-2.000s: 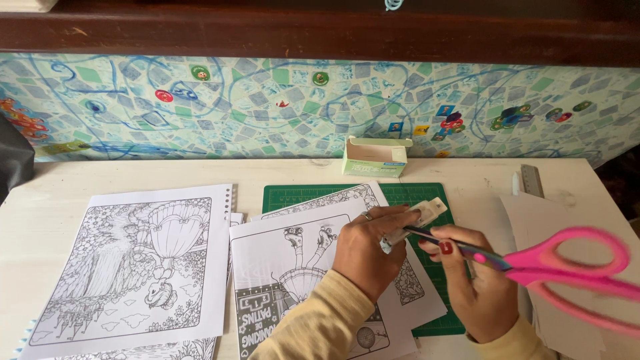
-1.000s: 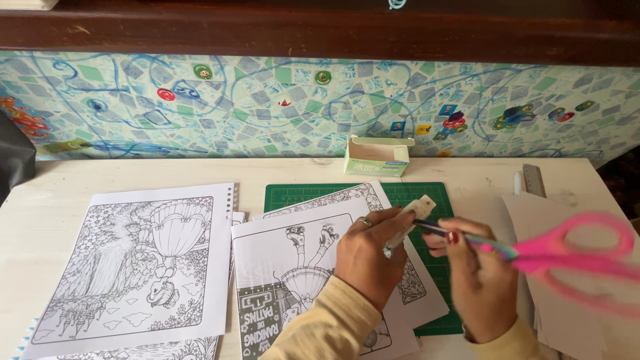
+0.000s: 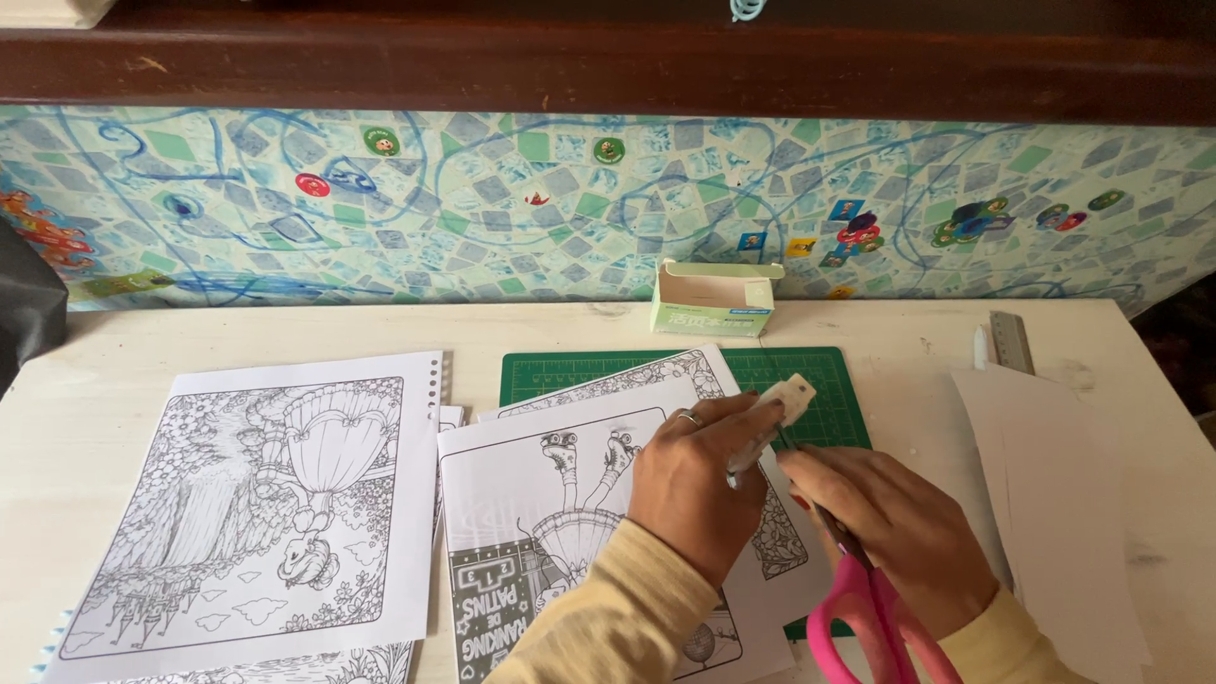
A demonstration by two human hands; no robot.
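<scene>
My left hand [image 3: 703,475], with a ring on one finger, grips a small whitish plastic item [image 3: 787,399] whose exact kind I cannot tell. Close on its right, my right hand [image 3: 888,532] holds pink-handled scissors [image 3: 869,617] by the blade part, handles toward me and tips touching or near the plastic item. Both hands are above printed coloring pages [image 3: 598,465] and a green cutting mat [image 3: 817,380]. The pages show a figure on roller skates, upside down from here.
More coloring pages [image 3: 256,494] lie at left. An opened light green carton [image 3: 708,309] stands behind the mat. At right are blank paper sheets [image 3: 1054,513], a ruler [image 3: 1011,342] and a white pen-like object [image 3: 980,348]. Behind is a mosaic-patterned panel [image 3: 532,209] with stickers.
The scissors have swung round in my right hand: their pink handles, earlier out to the right, now point down toward me. My left hand keeps the plastic item.
</scene>
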